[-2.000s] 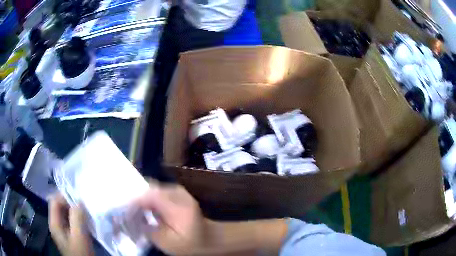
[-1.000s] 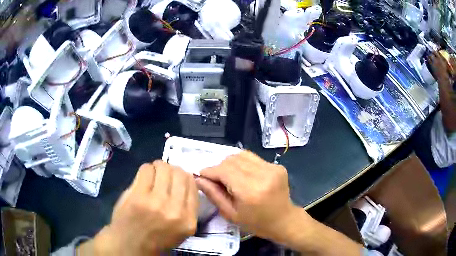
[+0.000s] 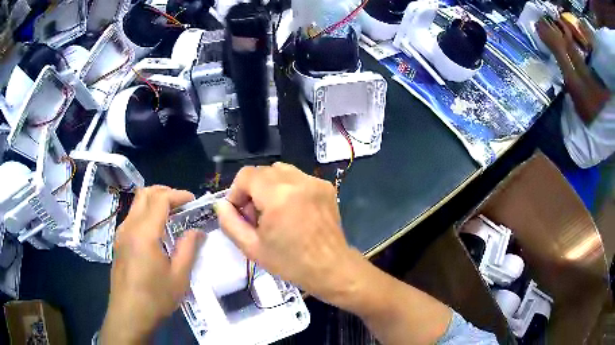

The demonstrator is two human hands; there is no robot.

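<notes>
A white mounting bracket [image 3: 270,317] lies open side up on the dark mat, tilted, below both my hands. My left hand [image 3: 148,249] grips its left side, thumb over the inside. My right hand [image 3: 290,226] is closed at the bracket's upper end, fingertips pinched at the rim; what lies between them is hidden. A silvery metal piece [image 3: 197,221] shows inside the upper end, between my hands. Thin wires [image 3: 251,273] come from the bracket's opening and run up under my right hand.
A black electric screwdriver [image 3: 248,81] stands upright before a grey screw feeder. Camera units crowd the left; another [image 3: 350,114] stands behind my right hand. Printed sheets [image 3: 465,87] and another person's arm [image 3: 573,74] are at right. A carton [image 3: 553,229] holds units; a parts box [image 3: 34,323] is lower left.
The view has shifted; the background units appear further left and higher. My hands have moved apart, showing the bracket's inside, its wires and the metal piece. Earlier, I handled a white unit beside the carton.
</notes>
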